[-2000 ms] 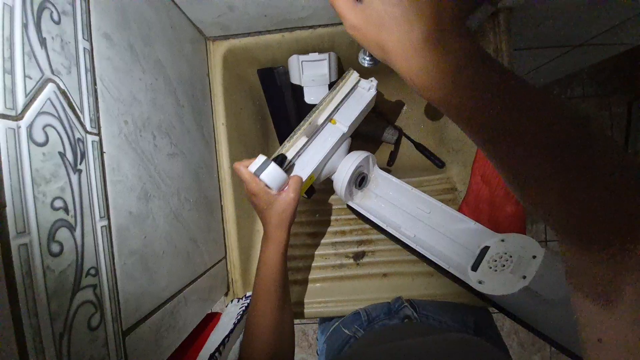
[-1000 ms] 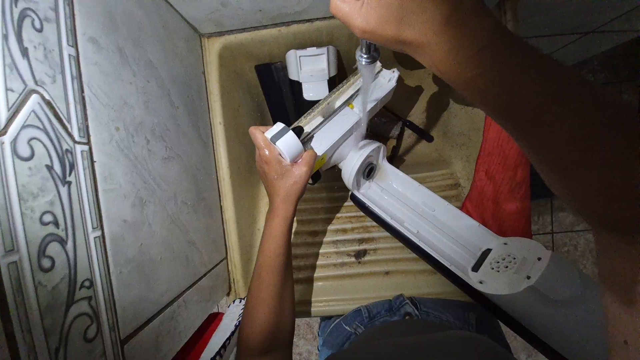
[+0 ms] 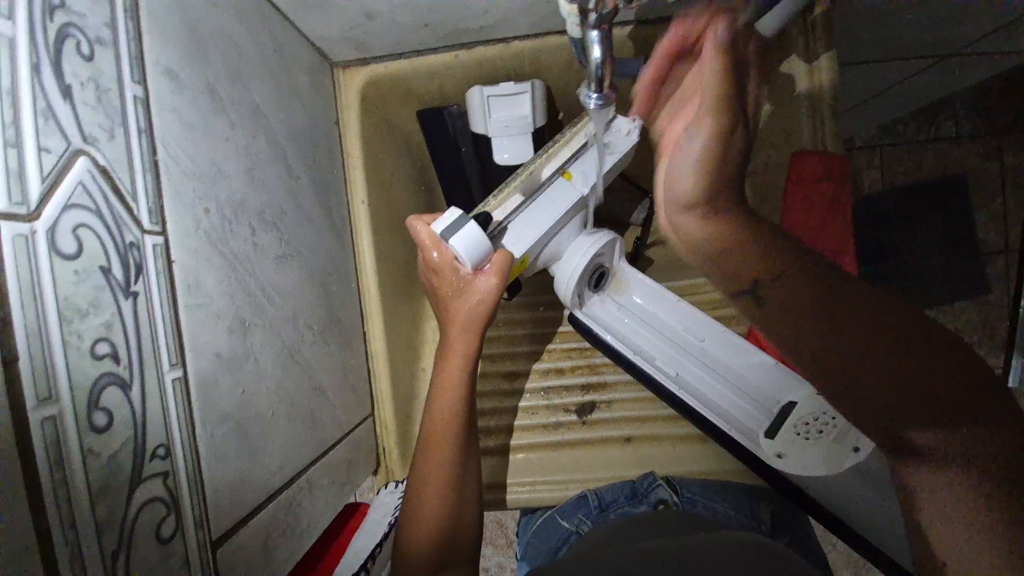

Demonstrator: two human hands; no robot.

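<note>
My left hand (image 3: 464, 280) grips the near end of the head of a white plastic appliance (image 3: 552, 192), at a rounded white and grey end piece (image 3: 462, 238). The long white body (image 3: 696, 344) of the appliance, with a round joint, slants down to the right across the ribbed part of the sink. Water runs from the metal faucet (image 3: 598, 80) onto the far part of the head and down to the joint. My right hand (image 3: 704, 120), blurred, is raised just right of the faucet, fingers extended, with nothing seen in it.
A beige laundry sink (image 3: 356, 240) lies below, against a tiled wall (image 3: 248, 240). In its basin are a white plastic part (image 3: 506, 112) and a black part (image 3: 452, 156). Red cloth (image 3: 816, 200) is at the right; red and white fabric (image 3: 352, 536) sits at the lower left.
Water was not seen running two seconds ago; it now flows from the faucet. My right hand has come off the top of the faucet to its right side. The left hand keeps its grip.
</note>
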